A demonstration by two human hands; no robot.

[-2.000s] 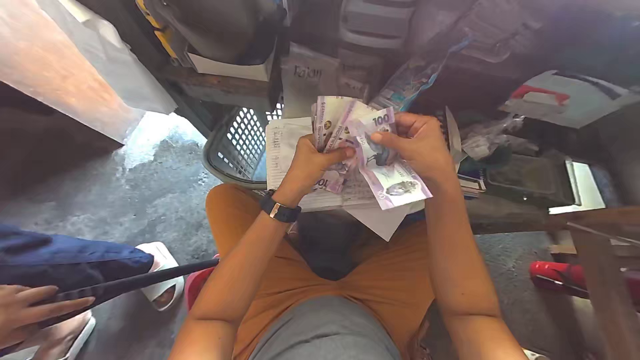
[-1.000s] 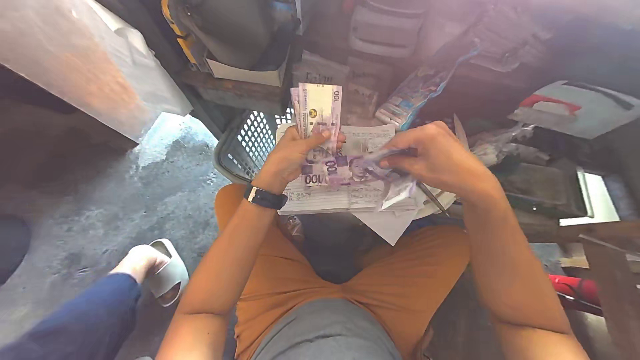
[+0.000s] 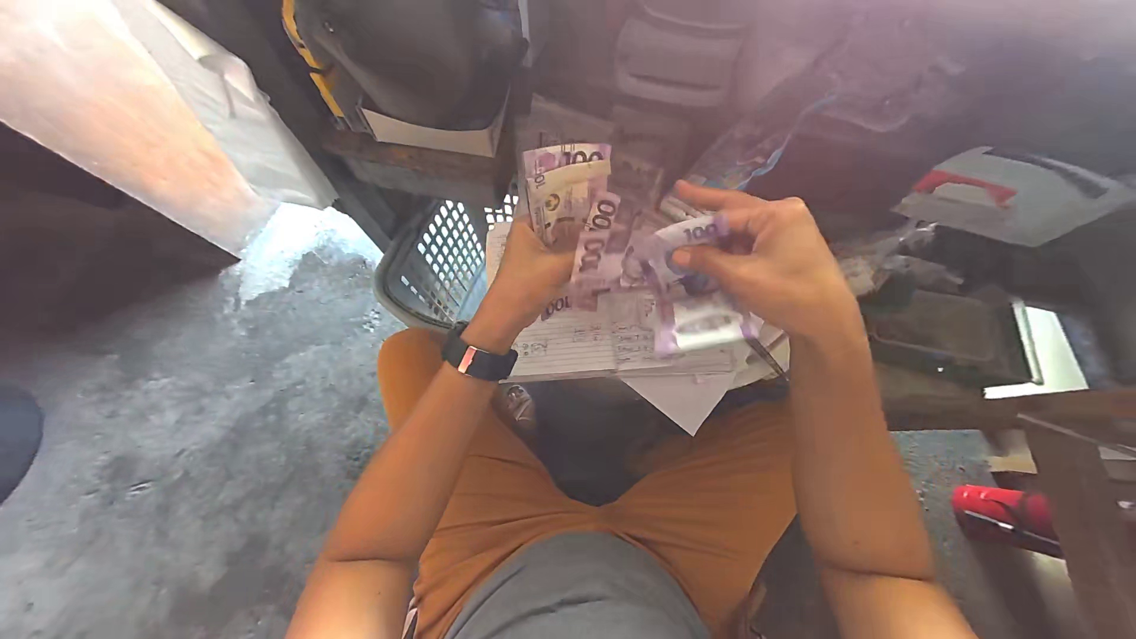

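Observation:
My left hand (image 3: 532, 275), with a dark band on its wrist, grips several purple-and-white banknotes (image 3: 568, 191) that fan upward and to the right. To its right, my right hand (image 3: 768, 257) pinches another banknote (image 3: 688, 235) between thumb and fingers. A further banknote (image 3: 706, 324) hangs or lies just below that one; whether it is held too I cannot tell. Beneath both hands is an open notebook (image 3: 568, 346) with lined, handwritten pages. A loose white sheet (image 3: 683, 399) sticks out under its near edge.
A grey plastic basket (image 3: 399, 288) stands left of the notebook. Clear plastic packets (image 3: 754, 151) lie beyond my hands. At the right are a dark tray-like object (image 3: 941, 333), a wooden frame (image 3: 1065, 417) and a red cylindrical object (image 3: 1003, 515). A dark bag (image 3: 408, 62) sits at the upper left.
The notes in my left hand are now spread wider than a second ago. My right hand now shows a banknote at its fingertips. The other person's foot and leg at the lower left have gone from view.

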